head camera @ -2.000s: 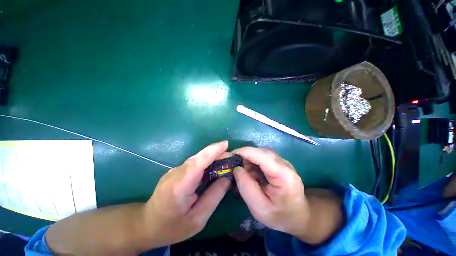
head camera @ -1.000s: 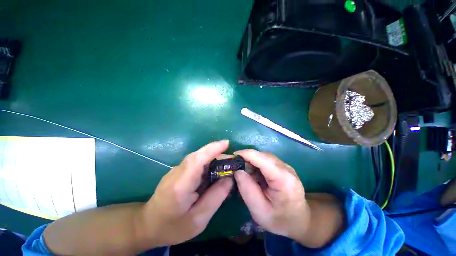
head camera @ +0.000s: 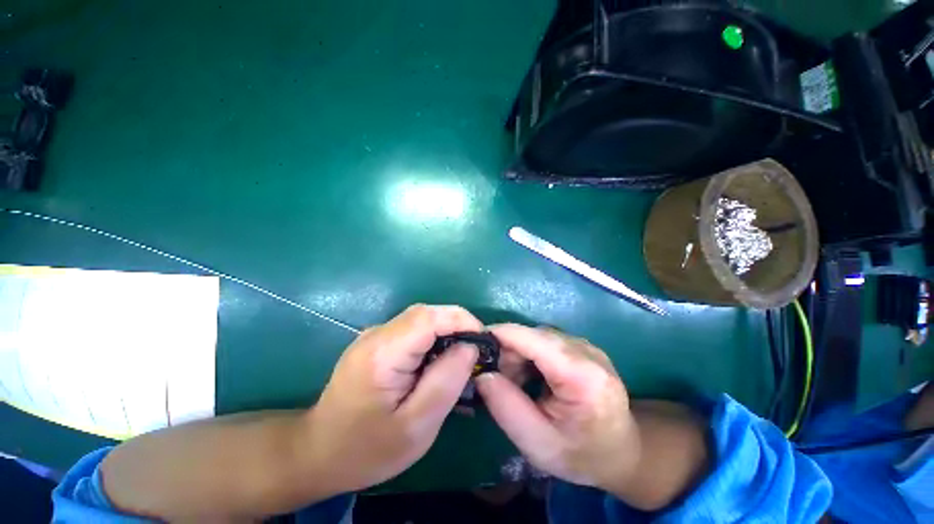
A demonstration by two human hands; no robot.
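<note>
A small dark module (head camera: 485, 353), with a small yellow spot, is held between both hands at the lower centre. My left hand (head camera: 394, 394) grips its left side, with the thumb lying over its top face. My right hand (head camera: 558, 404) holds its right side with the fingers and thumb. The fingers hide much of the module. White tweezers (head camera: 586, 269) lie on the green mat (head camera: 277, 123) beyond my right hand. A thin solder wire (head camera: 246, 284) runs from the left edge to my left hand.
A brown pot (head camera: 679, 246) of silvery bits stands right of the tweezers. A large black fan box (head camera: 635, 123) is behind it. Lined paper (head camera: 113, 348) lies left, a black stand (head camera: 29, 128) far left. Cables (head camera: 806, 358) and another person's blue sleeve (head camera: 881, 450) are at right.
My left thumb has moved up over the module's face, covering more of it, and the yellow strip shows less. The whole view has shifted slightly. Both hands keep hold.
</note>
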